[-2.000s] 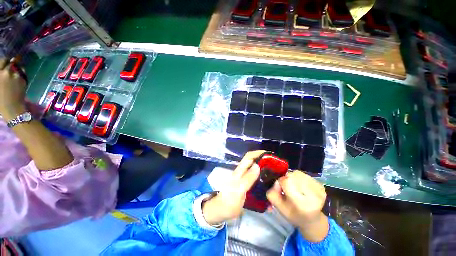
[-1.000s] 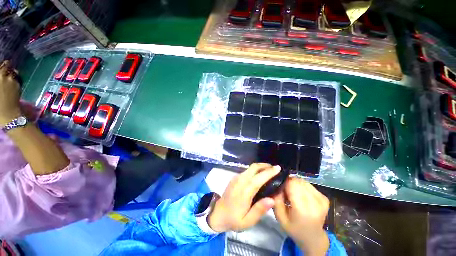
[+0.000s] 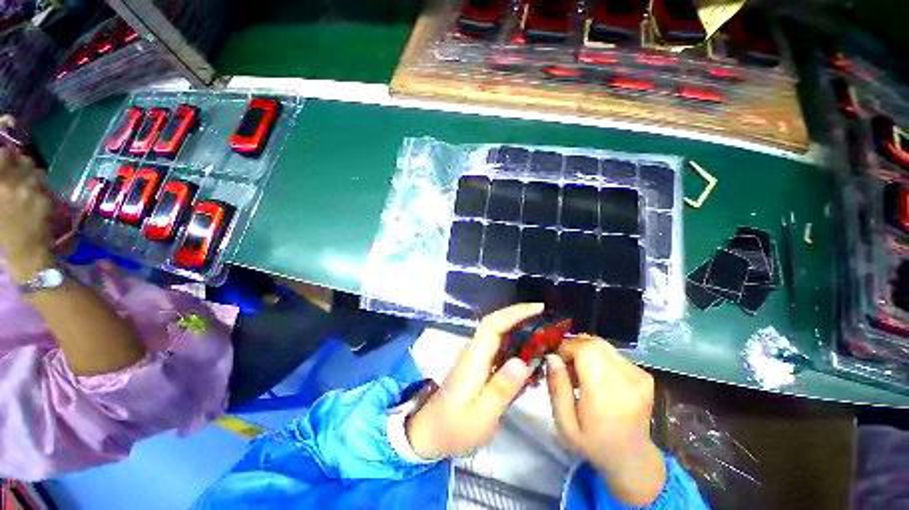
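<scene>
A red-and-black device housing (image 3: 536,339) is held tilted above the bench's front edge. My left hand (image 3: 470,383) grips it with the thumb in front and the fingers behind. My right hand (image 3: 601,400) is at the housing's right side, thumb and forefinger close together at its edge; whether they pinch it or something small cannot be told. The hands hide much of the housing. Just beyond the hands lies the lens tray (image 3: 543,231) with rows of black panels in crinkled clear plastic.
A finished-unit tray (image 3: 229,183) lies at left by a coworker in a pink sleeve (image 3: 90,329). Loose black panels (image 3: 733,274), a cream frame piece (image 3: 701,185) and crumpled film (image 3: 770,357) lie at right. Stacked trays stand on cardboard (image 3: 439,85) and at far right.
The housing has turned in my left hand, from its dark side a second ago to a tilted view with red showing. My right hand stays beside it. The coworker's hand has moved slightly.
</scene>
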